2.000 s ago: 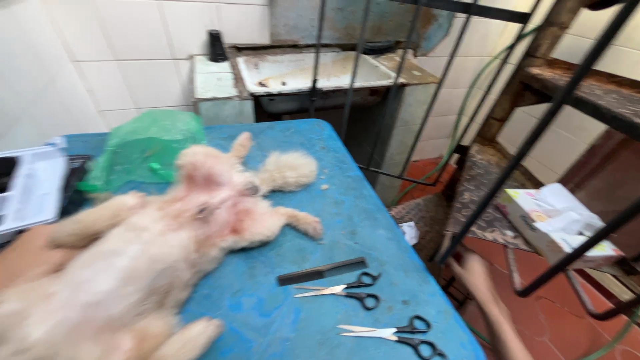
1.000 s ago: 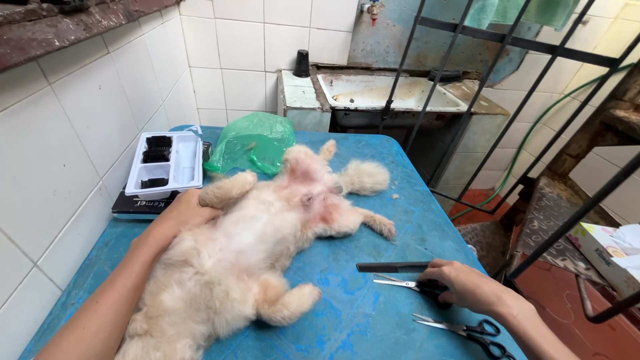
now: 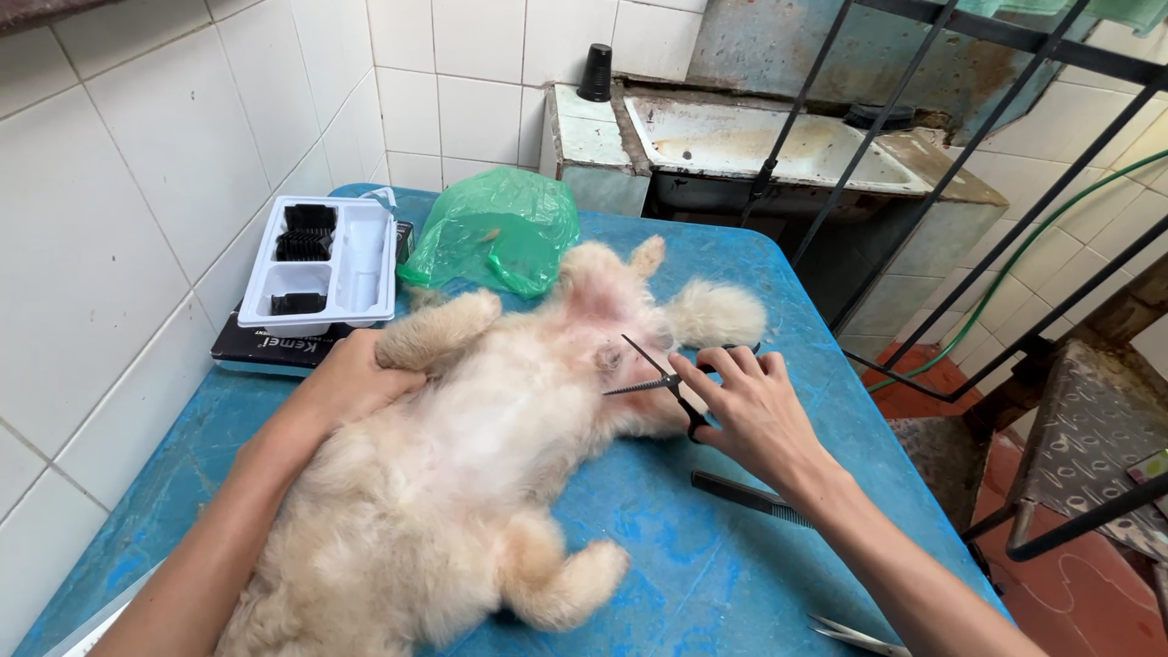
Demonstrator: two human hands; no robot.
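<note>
A cream-coated dog (image 3: 456, 456) lies on its back on a blue table (image 3: 712, 566), its belly up and its fluffy tail toward the sink. My left hand (image 3: 370, 379) grips one of its legs at the left. In my right hand (image 3: 753, 411) is a pair of thinning scissors (image 3: 671, 379), blades apart over the shaved skin near the tail base. Under my right wrist lies a black comb (image 3: 744, 493). Another pair of scissors (image 3: 858, 636) shows only its blades at the bottom edge; my right forearm hides the rest.
A white plastic tray (image 3: 345, 315) with black clipper guards rests on a black Kemei box (image 3: 274, 351). Beside it lies a green plastic bag (image 3: 502, 228). Tiled walls border the left; a stained sink (image 3: 748, 137) and black metal bars (image 3: 876, 137) stand beyond the table.
My right hand was away at the right, then at the scissors on the table; now it holds the thinning scissors open over the dog. My left hand stays at the dog's leg.
</note>
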